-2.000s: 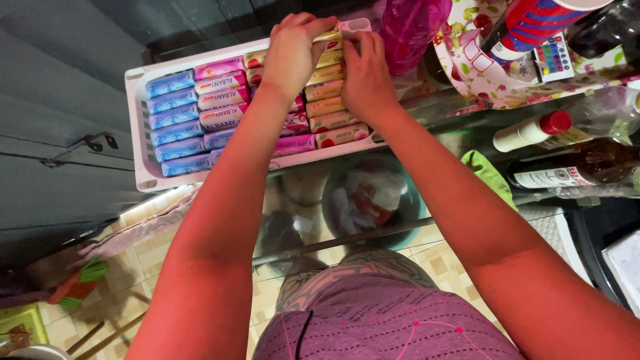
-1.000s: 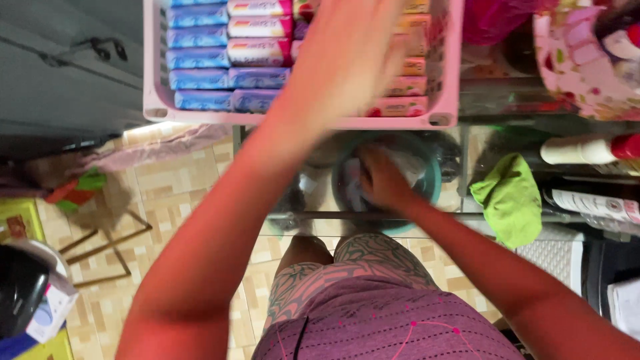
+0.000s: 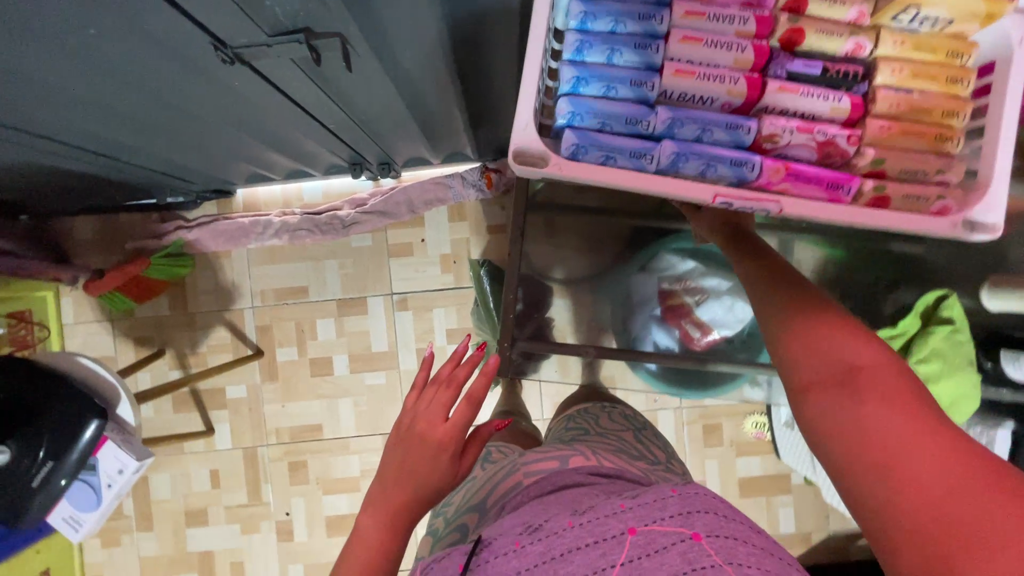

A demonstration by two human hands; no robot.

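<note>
A pink-white plastic basket [image 3: 656, 192] holds rows of wrapped soap bars: blue packs [image 3: 612, 82], pink and white packs [image 3: 712, 86] and yellow-orange packs [image 3: 920, 108]. My right hand [image 3: 720, 222] reaches to the basket's near rim; its fingers are hidden beneath it, so whether they grip cannot be told. Empty and palm down, my left hand [image 3: 444, 428] is spread over the tiled floor in front of my thigh, left of a glass-topped table with a dark metal frame [image 3: 640, 356].
Beneath the glass stands a teal basin [image 3: 688, 384] holding white and red items. A green cloth [image 3: 940, 352] lies at right. Dark metal doors [image 3: 200, 88] stand at upper left, a rolled cloth [image 3: 312, 220] along their foot. A black appliance [image 3: 48, 440] and a box [image 3: 100, 488] are at lower left.
Two seconds ago both hands were at the yellow packs in the basket. My left hand has come down from the basket to my left side. The view has shifted left.
</note>
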